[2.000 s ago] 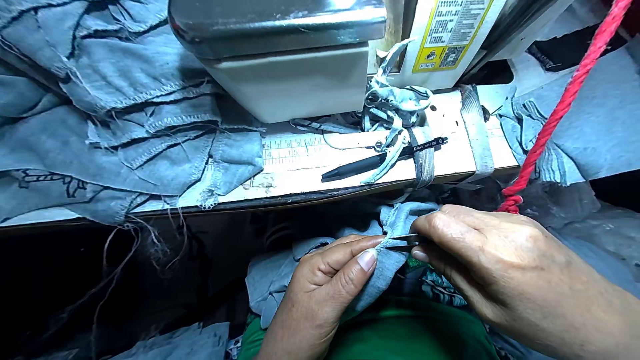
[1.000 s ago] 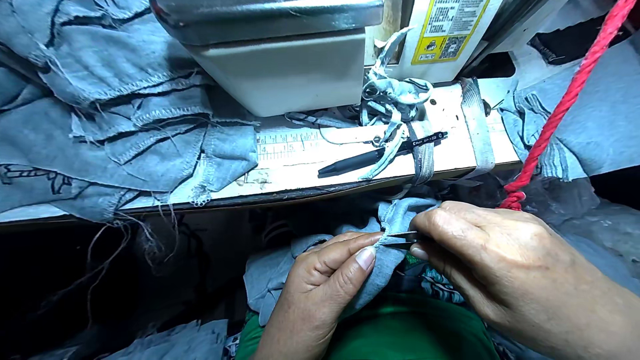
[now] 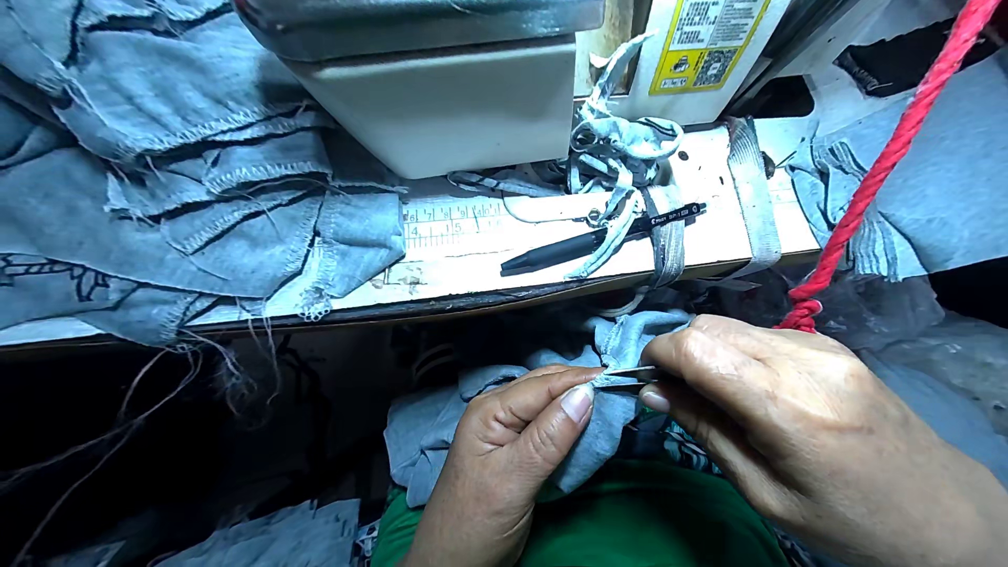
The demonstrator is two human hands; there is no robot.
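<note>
My left hand pinches an edge of the grey-blue fabric piece between thumb and forefinger, above a green cloth on my lap. My right hand grips a small metal tool with two thin blades, thread snips or tweezers; most of it is hidden in the palm. The blade tips point left and meet the fabric right beside my left fingertips.
A sewing machine stands on the table, with stitched fabric pieces heaped at left. A black pen lies near tied cloth strips. A red rope hangs at right, before more fabric.
Between one second ago and now, the two blades have come apart a little more at the fabric edge. Both hands have stayed in nearly the same place.
</note>
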